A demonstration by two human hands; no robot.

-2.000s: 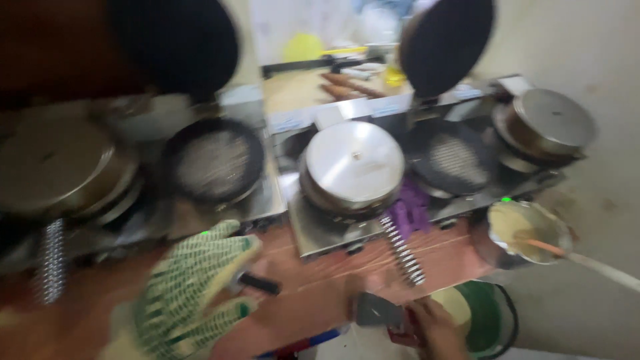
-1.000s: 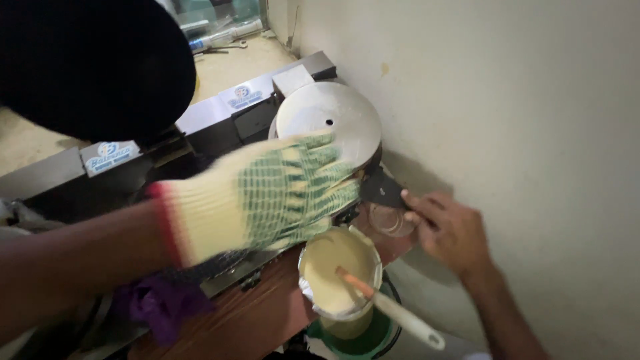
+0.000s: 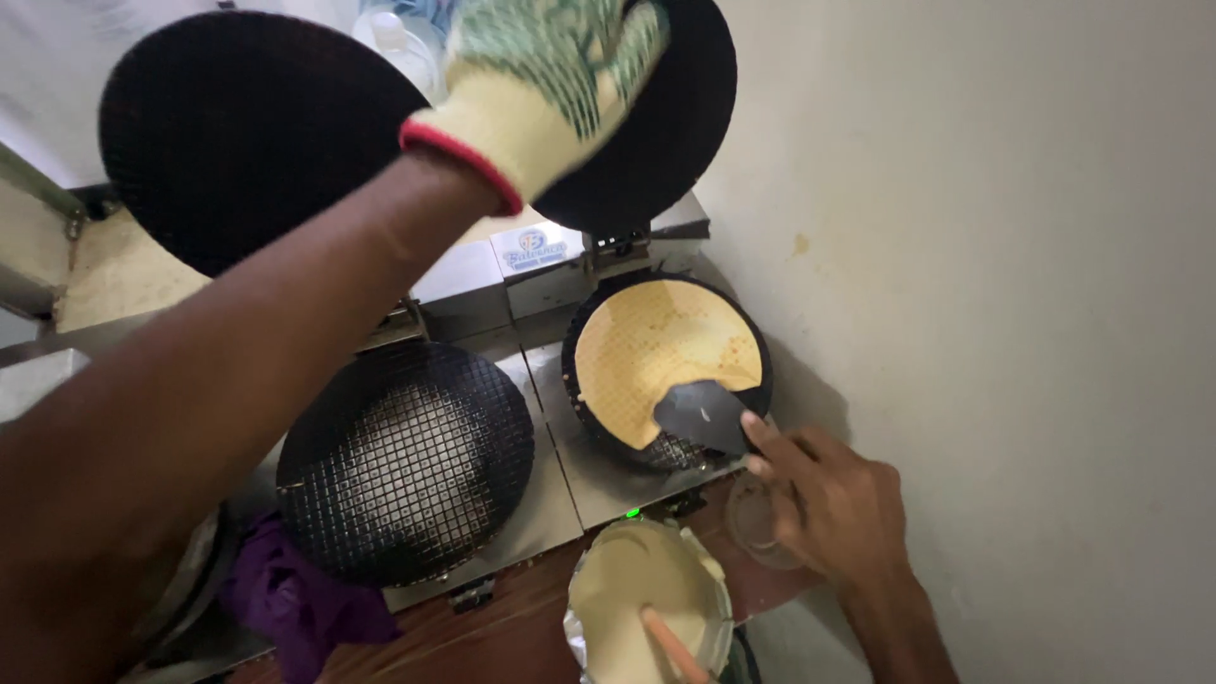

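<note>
My left hand (image 3: 546,81), in a cream knit glove with green grip lines and a red cuff, is at the raised round lid (image 3: 655,133) of the right waffle-cone iron; whether its fingers grip anything is hidden. Bare, my right hand (image 3: 831,503) holds a dark flat scraper (image 3: 703,414). Its blade is at the near edge of a thin, pale golden waffle sheet (image 3: 655,332), which lies on the iron's lower plate (image 3: 684,458). The sheet's near right part is folded or lifted, exposing some of the plate.
Left of it, another iron stands open, with a bare gridded plate (image 3: 408,465) and raised lid (image 3: 247,133). In front are a container of batter (image 3: 636,589) with an orange-tipped utensil (image 3: 670,641), a purple cloth (image 3: 299,598) and a clear container (image 3: 760,518). A wall (image 3: 997,237) borders the right side.
The right iron's lid, closed one second ago, is now raised, showing the waffle sheet. My left hand has moved up with it, and the scraper has moved onto the plate.
</note>
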